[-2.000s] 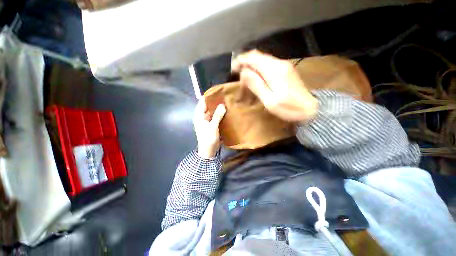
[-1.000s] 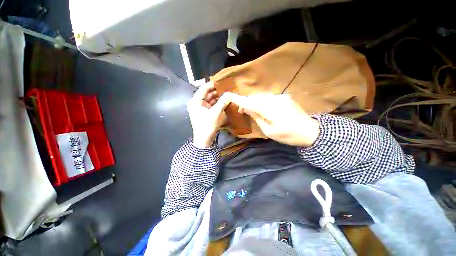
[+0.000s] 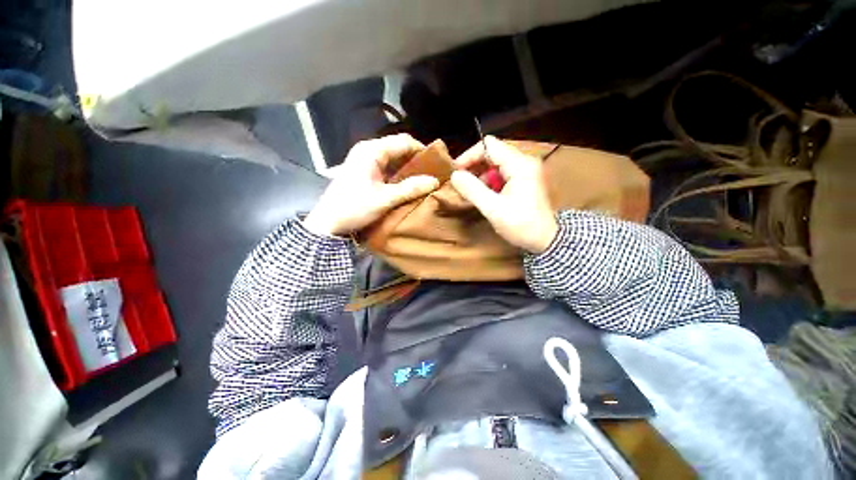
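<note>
A tan canvas bag point(image 3: 460, 251) lies creased over my lap. My left hand point(image 3: 374, 186) pinches its upper left edge, with a brown leather patch point(image 3: 427, 167) standing up between thumb and fingers. My right hand point(image 3: 510, 190) is just to the right, its thumb near my left fingertips at the bag's edge. A thin dark pointed tool point(image 3: 480, 128) rises from my right fingers, and a red bit point(image 3: 494, 178) shows in that grip. A thin dark line lies on the bag right of my right hand. Any thread at the fingertips is too small to tell.
A white-covered table point(image 3: 235, 56) runs across the top. A red divided tray point(image 3: 131, 272) with a white label is at the left. Tan straps point(image 3: 732, 178) hang at the right beside a tan-brown bag point(image 3: 838, 211). A white cord loop point(image 3: 566, 370) hangs over the dark apron.
My hands have moved together at the bag's upper left edge. The dark tool and red bit now show in my right hand. The bag is folded lower, and the view has shifted right.
</note>
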